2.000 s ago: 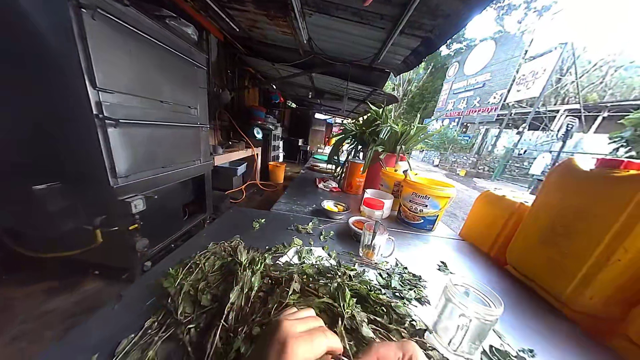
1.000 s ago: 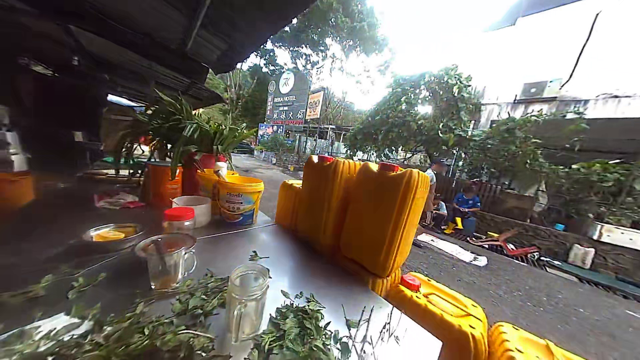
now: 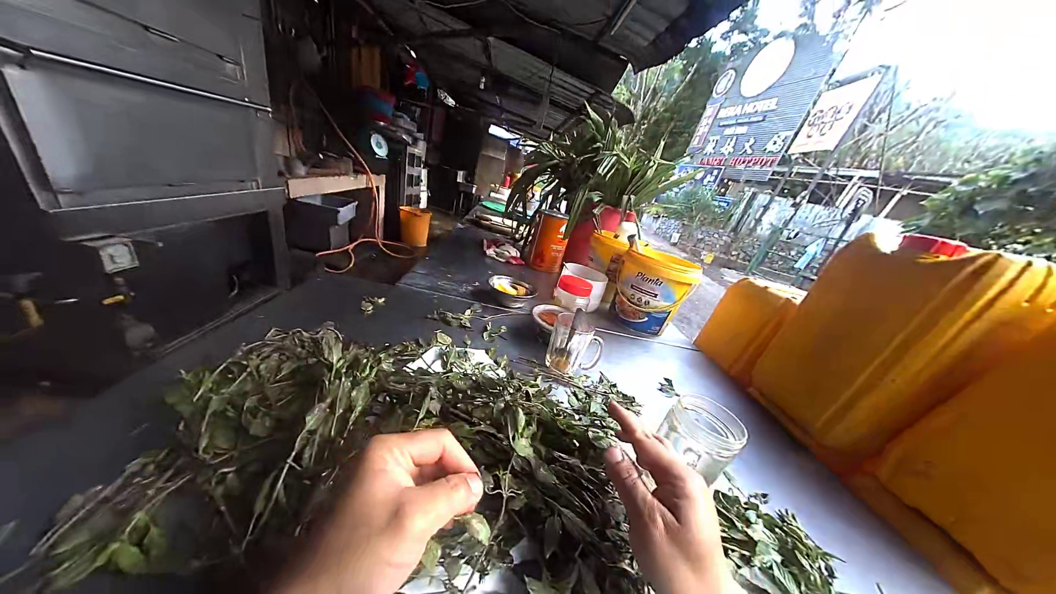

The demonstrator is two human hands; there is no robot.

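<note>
A wide heap of leafy green stems (image 3: 280,412) covers the metal table before me. Over its near part, my left hand (image 3: 396,511) has thumb and forefinger pinched together, with a small leafy sprig (image 3: 474,528) at their tips. To the right, my right hand (image 3: 664,503) is held with thumb and fingers apart at the heap's edge, no stem visible in it. An empty-looking glass jar (image 3: 703,437) stands just beyond that hand. More picked leaves (image 3: 771,536) lie to its right. White sheet material (image 3: 454,360) shows beneath the heap.
Behind the heap stand a glass mug (image 3: 572,342), a red-lidded jar (image 3: 573,293), a metal bowl (image 3: 511,289), a yellow margarine bucket (image 3: 656,289) and potted plants (image 3: 606,165). Yellow jerrycans (image 3: 891,346) line the right edge. A steel oven (image 3: 140,107) is at left.
The view swung right toward the road and back again. Both hands, out of sight one second ago, are in view over the heap, higher in the picture than two seconds ago.
</note>
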